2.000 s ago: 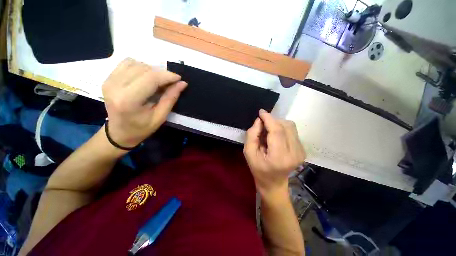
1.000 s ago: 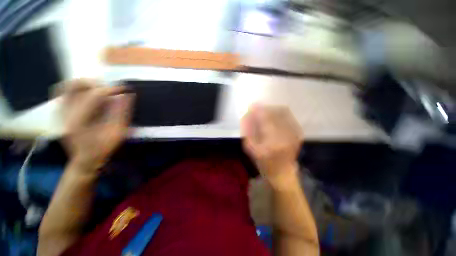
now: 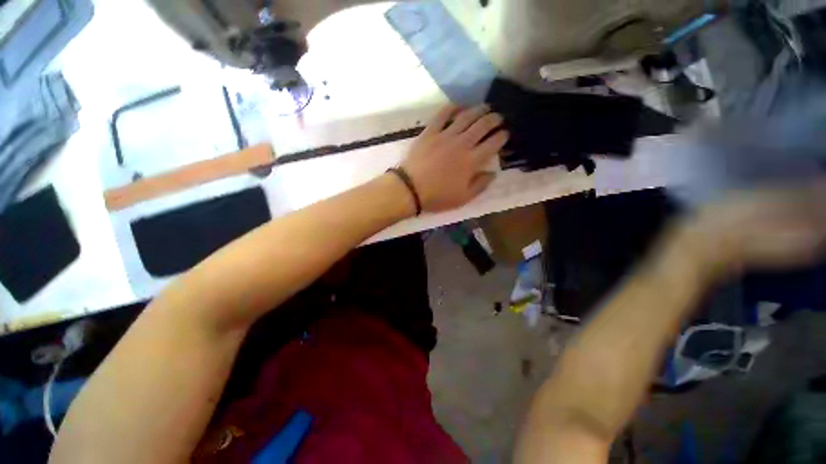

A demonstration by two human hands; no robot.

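Note:
My left hand lies palm down on the machine table, its fingertips at the left edge of a stack of black pieces. It holds nothing that I can see. My right hand is at the far right, strongly blurred, with a blurred grey-blue piece at its fingers. One black piece lies flat below the template's orange-brown strip. Another black piece lies at the far left.
The sewing machine head and needle area are at the top. A light blue-grey strip lies beside the black stack. Grey-blue cloth lies at the left. A dark strip runs along the bed. Floor clutter shows below the table edge.
The view has swung right. My left hand has left the black piece below the strip and reached the black stack. My right hand has moved far right, with a grey-blue piece now at it.

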